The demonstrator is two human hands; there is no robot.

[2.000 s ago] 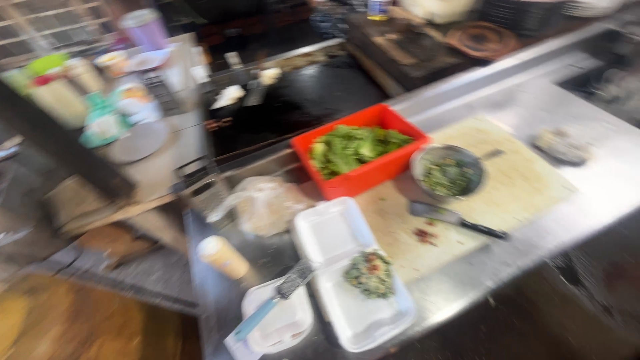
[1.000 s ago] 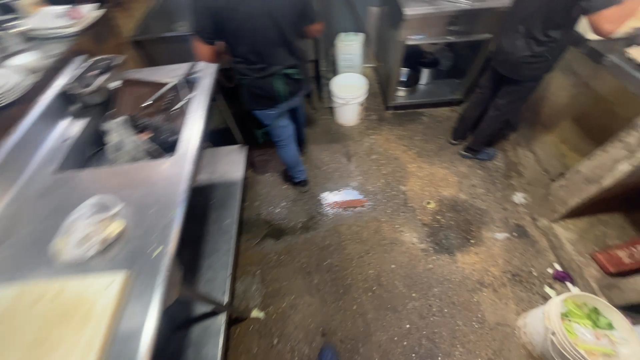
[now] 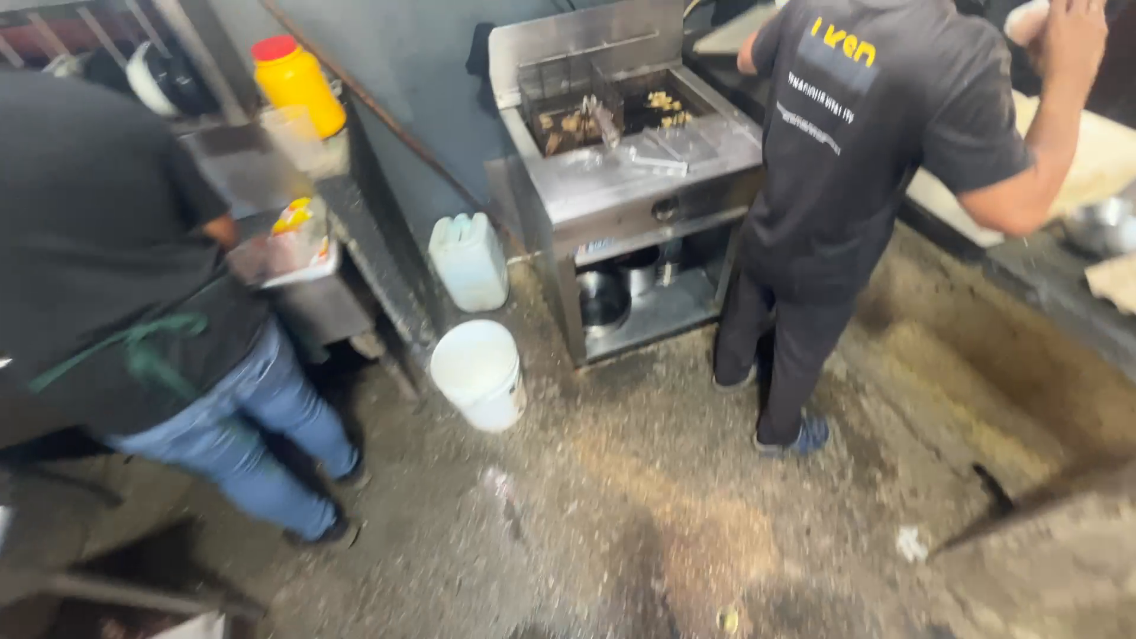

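Note:
Neither my left hand nor my right hand shows in the head view. Ahead against the wall stands a stainless steel deep fryer (image 3: 652, 191), with wire baskets (image 3: 568, 111) and pieces of food in its well. A white plastic bucket (image 3: 479, 377) is on the floor to the left of the fryer. Behind the bucket is a translucent plastic jerrycan (image 3: 470, 264). On the ledge at the left, a yellow plastic jar with a red lid (image 3: 299, 89) stands beside a clear container (image 3: 291, 133).
A person in jeans (image 3: 266, 444) bends over a sink area at the left. Another person in dark clothes (image 3: 843, 169) stands at the right-hand counter, beside the fryer. The concrete floor (image 3: 577, 532) is stained, with scraps lying on it. A metal bowl (image 3: 1100, 226) rests at the far right.
The view has swung from the steel worktop with the red tub to the floor and fryer. The two people, the bucket and the fryer now appear larger and closer.

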